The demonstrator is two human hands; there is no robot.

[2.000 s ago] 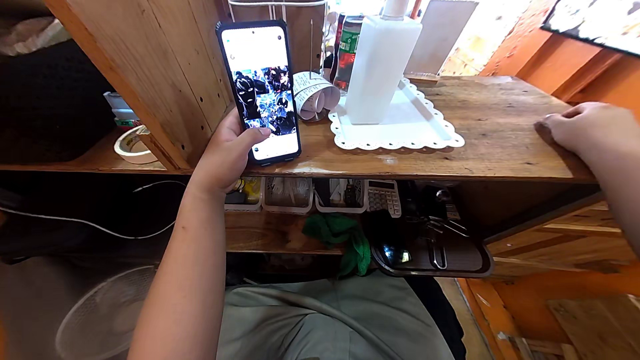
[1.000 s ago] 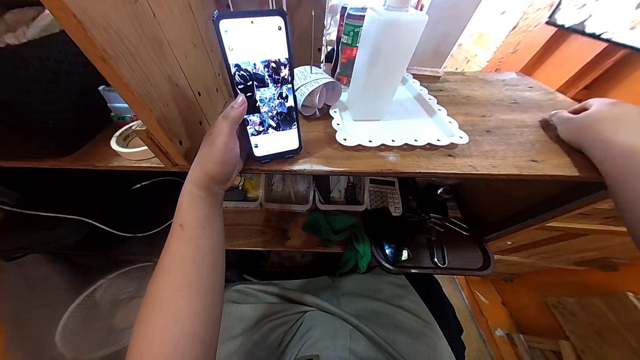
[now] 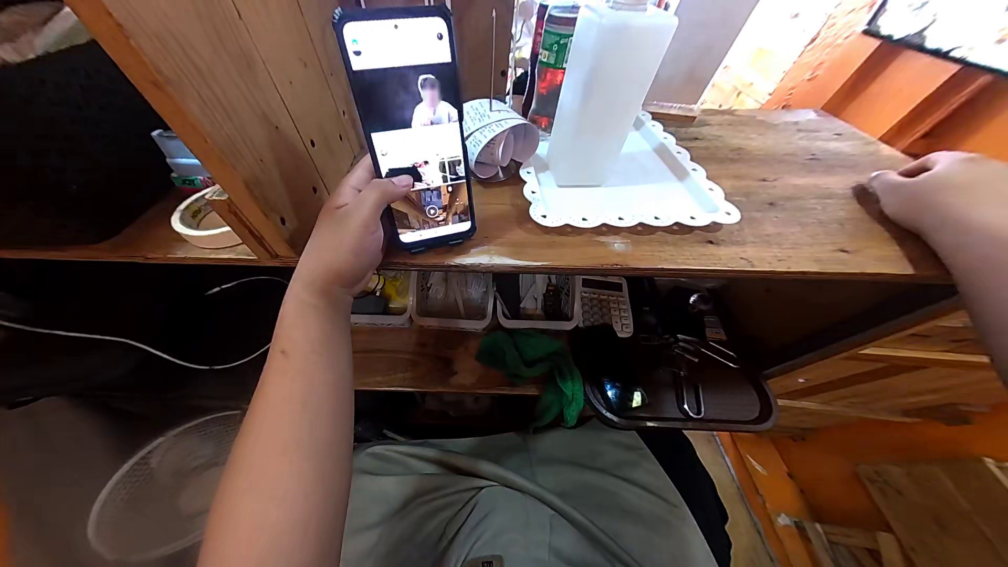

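Observation:
My left hand (image 3: 350, 220) holds a smartphone (image 3: 409, 130) upright at the front of a wooden counter (image 3: 787, 197), its thumb over the lit screen, which shows pictures. Right of the phone lie curled strips of printed paper (image 3: 500, 138) around an upright metal spike. A white rectangular bottle (image 3: 610, 94) stands on a white scalloped tray (image 3: 669, 197). At the counter's right end rests my right hand (image 3: 917, 193), fingers curled against the wood, with no object visible in it.
Below the counter, a shelf holds small plastic baskets (image 3: 453, 303), a calculator (image 3: 605, 303), a green cloth (image 3: 535, 366) and a dark tray (image 3: 732, 394) with metal items. A tape roll (image 3: 203, 220) lies left of the wooden post. A fan (image 3: 169, 488) stands at the lower left, near a white cable (image 3: 157, 353).
The pictures on the phone's screen have changed. My left thumb has moved from the screen's left edge onto the screen. My right hand stays at the counter's right end.

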